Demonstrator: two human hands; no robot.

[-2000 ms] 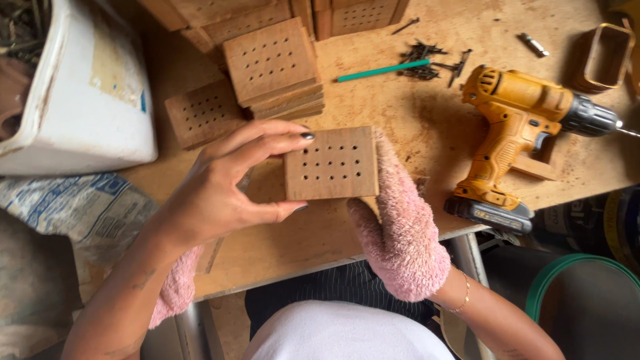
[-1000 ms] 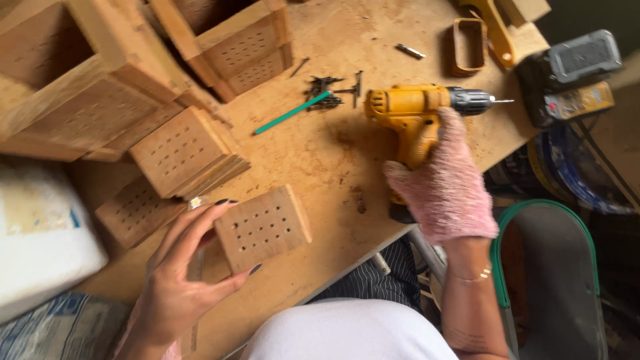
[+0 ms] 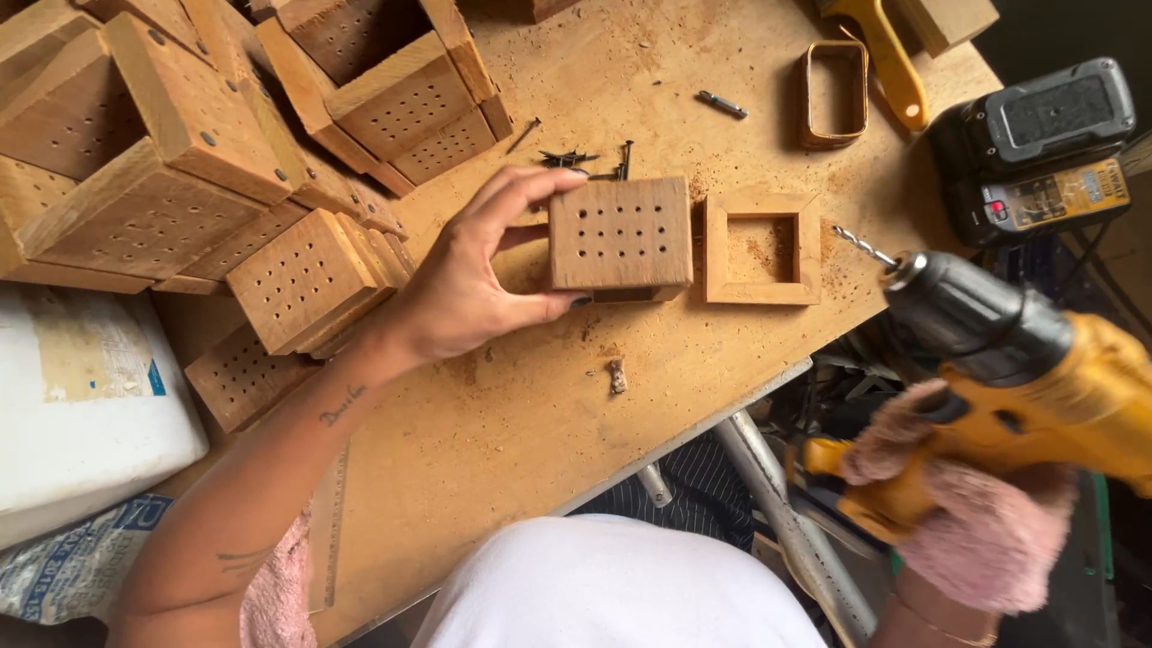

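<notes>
My left hand (image 3: 468,270), bare, grips a wooden block (image 3: 621,232) with rows of drilled holes, fingers at its top edge and thumb below. In my right hand (image 3: 972,504), covered by a pink fuzzy glove, is a yellow and black cordless drill (image 3: 1017,360); its twist bit (image 3: 866,247) points up and left. A small square wooden frame (image 3: 762,291) lies on the bench between the block and the bit. Dark screws (image 3: 625,160) show just behind the block, partly hidden by it.
Drilled wooden boxes (image 3: 180,207) and stacked drilled blocks (image 3: 301,279) stand at left, above a white container (image 3: 90,387). A battery charger (image 3: 1044,148), a rectangular metal ring (image 3: 835,94) and a driver bit (image 3: 722,103) lie toward the back right. The bench edge (image 3: 576,508) slants across the front.
Two seconds ago the drill lay on the bench and my gloved hand was beside the block. One second ago that hand was at the drill; now it holds the drill up at the right.
</notes>
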